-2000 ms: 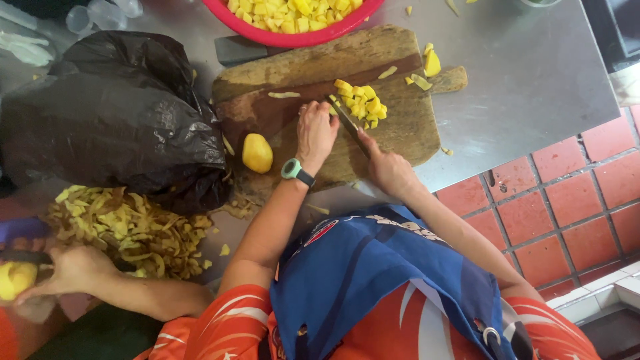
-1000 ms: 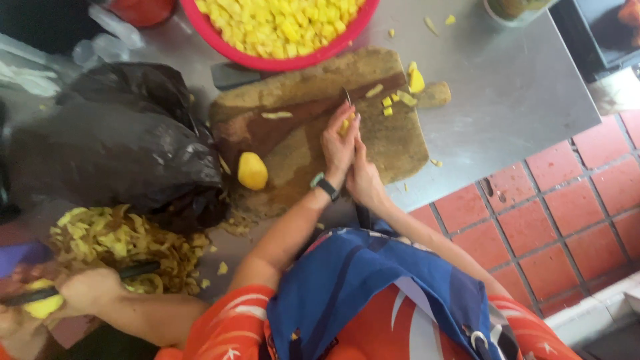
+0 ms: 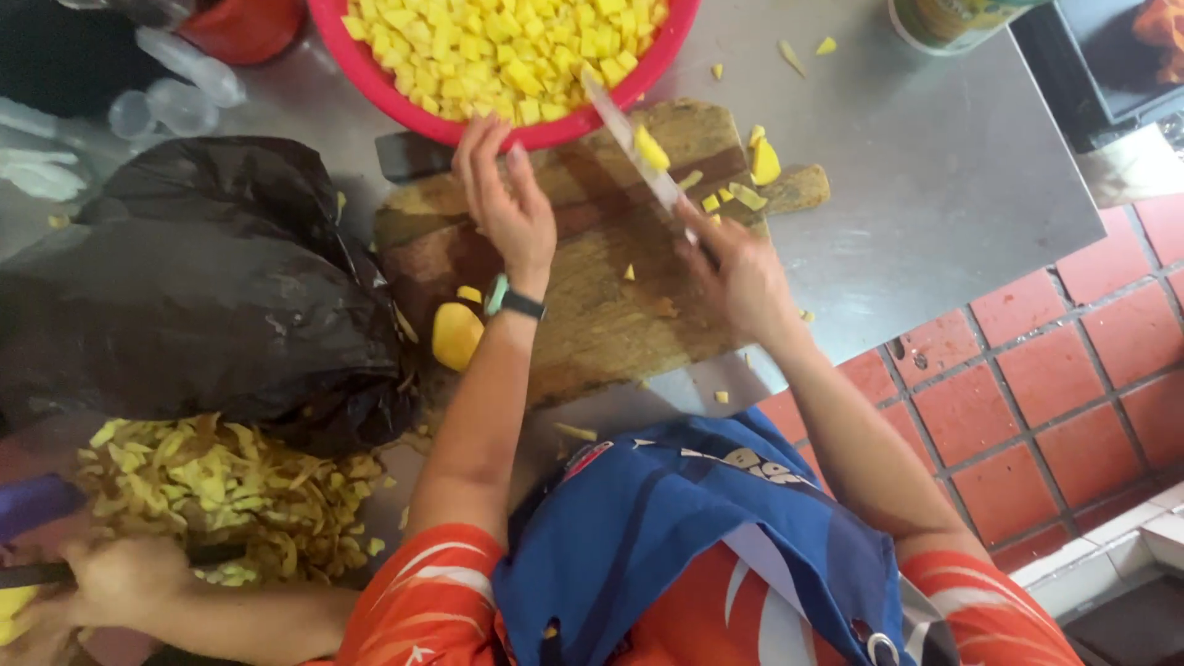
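Note:
My right hand grips a kitchen knife over the wooden cutting board. The blade tip reaches over the rim of a pink basin full of diced potato, and a yellow piece clings to the blade. At the basin's near rim my left hand is spread and holds nothing that I can see. A peeled potato lies at the board's left edge, partly behind my left forearm. Small scraps and a larger yellow piece lie near the board's handle.
A black plastic bag bulges on the left of the metal table. Below it lies a heap of peelings, beside a co-worker's hands with a potato and a dark-handled tool. A tub stands at the top right.
My hands have moved apart and up toward the basin, the knife in the right one. The heap of diced pieces seen on the board two seconds ago is gone from it.

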